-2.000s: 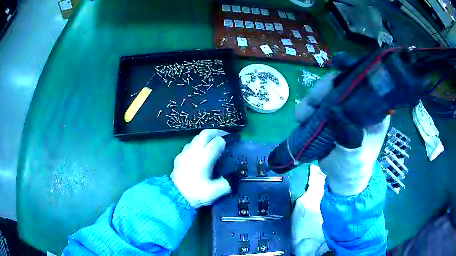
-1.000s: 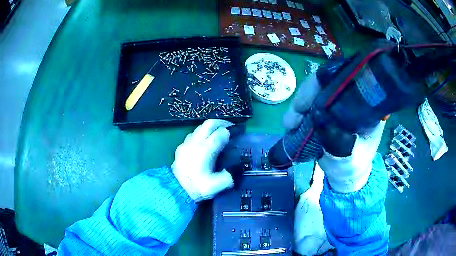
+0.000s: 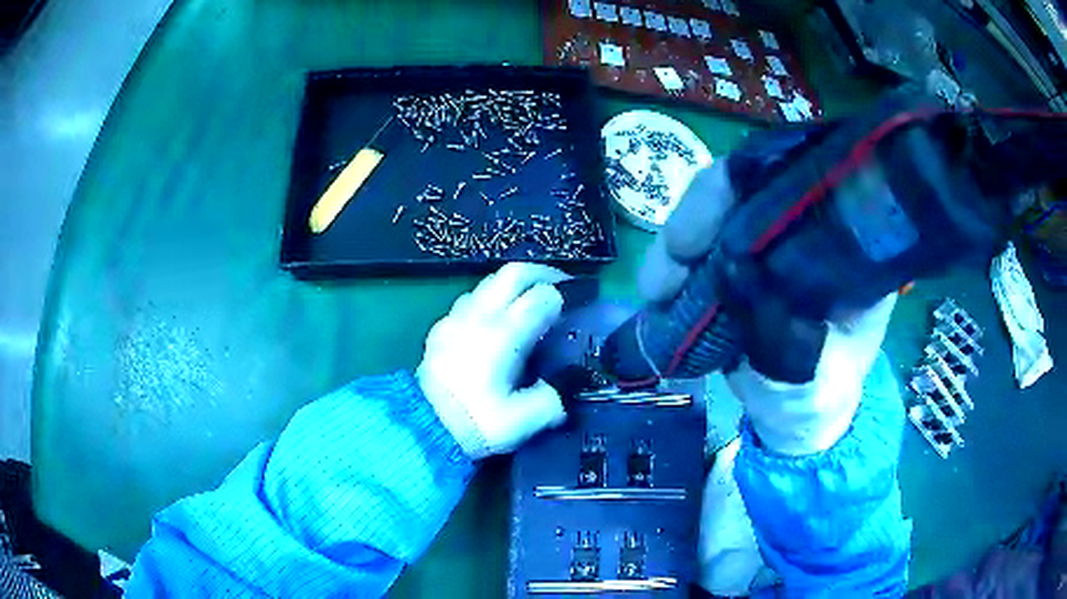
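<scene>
My right hand (image 3: 807,374), in a white glove, grips the thick black electric screwdriver (image 3: 807,234) with a red stripe. Its nose points down-left at the far row of the dark blue-grey jig cover plate (image 3: 614,527) and hides one transistor there. The plate shows rows of black transistors (image 3: 593,465), two in each nearer row, beside silver heatsink edges (image 3: 608,494). My left hand (image 3: 491,363), gloved with dark fingertips, lies at the plate's far left edge, thumb and fingers spread around its corner. Its fingertips are dark against the plate, so their contact is unclear.
Beyond the plate is a black tray (image 3: 447,267) with loose screws and a yellow-handled tool (image 3: 346,191). A white round dish (image 3: 655,167) of small parts is right of it, with a reddish-brown parts board (image 3: 685,53) behind. Silver heatsinks (image 3: 945,380) lie at the right, near a white strip (image 3: 1020,316).
The screwdriver nose has moved left along the plate's far row, from the right transistor toward the left one. The left hand stays at the plate's far left corner. The whole view has shifted slightly.
</scene>
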